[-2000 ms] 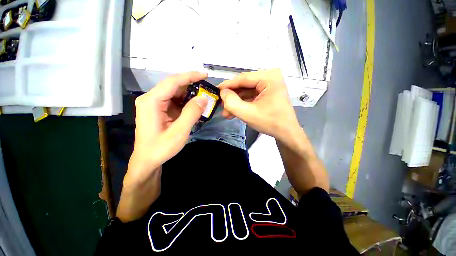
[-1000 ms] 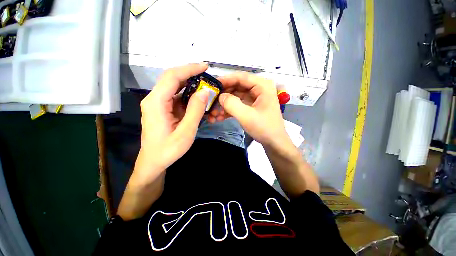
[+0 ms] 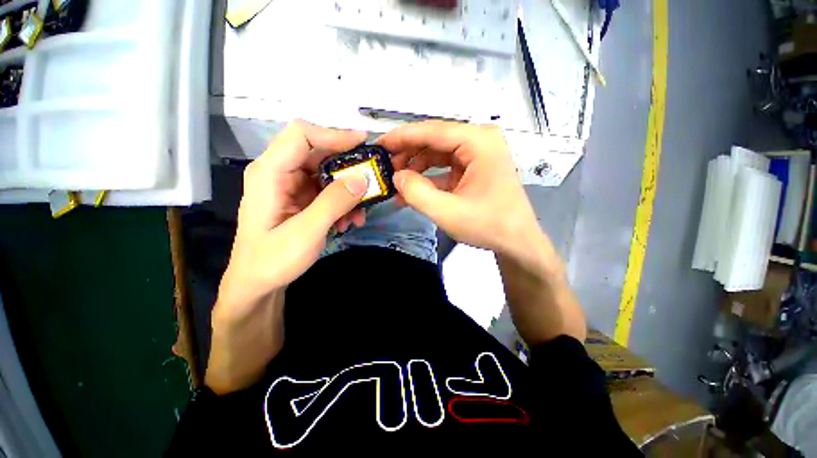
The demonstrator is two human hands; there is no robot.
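Observation:
A black rounded watch housing is held above the lap, its open side facing up. A silver-white battery with yellow edges lies inside it. My left hand grips the housing from the left, its thumb on the battery. My right hand touches the housing's right edge with thumb and fingers. Whether the right fingertips pinch a small part cannot be seen. Black tweezers lie on the white bench at the right.
A white tray at the left holds black units with yellow-edged batteries. The white bench has a perforated plate at the back. A pale thin stick lies right of the tweezers. Cardboard boxes stand at the lower right.
The housing has turned so it lies more level between my hands. The perforated plate and a dark red piece have come into view at the top. The red button has gone from view.

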